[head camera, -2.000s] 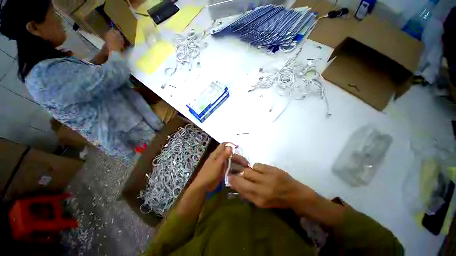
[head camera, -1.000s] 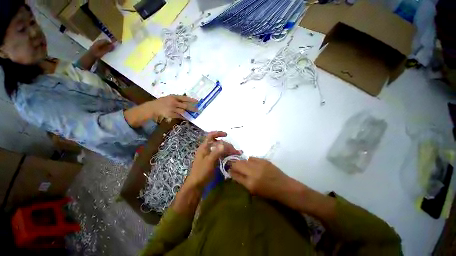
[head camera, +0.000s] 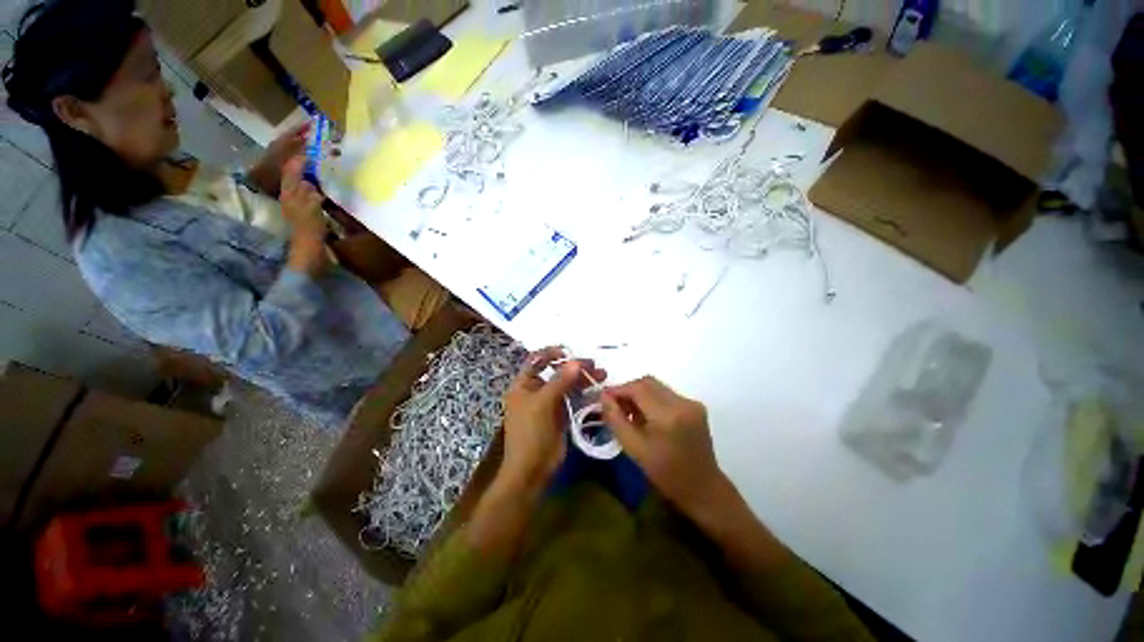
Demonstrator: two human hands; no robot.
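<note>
My left hand [head camera: 537, 414] is bare and holds a coiled white cable [head camera: 595, 430] over my lap at the table's front edge. My right hand [head camera: 665, 433] pinches the same cable on its right side. The coil hangs as a ring between the two hands. The cable's ends are partly hidden by my fingers. A blue-and-white retail box [head camera: 527, 271] lies on the table ahead of my hands.
A carton of coiled cables [head camera: 439, 439] stands left of my legs. Loose cables [head camera: 734, 213], flat retail boxes [head camera: 677, 82], an open carton [head camera: 922, 188] and a clear tray bundle [head camera: 916, 399] lie on the table. Another person [head camera: 226, 276] at left holds a blue box [head camera: 316, 148].
The other person's hand has reached to the retail boxes and moved back, now with a blue box; fewer boxes lie there. The clear piece is gone from my hands, and the coil shows as a ring.
</note>
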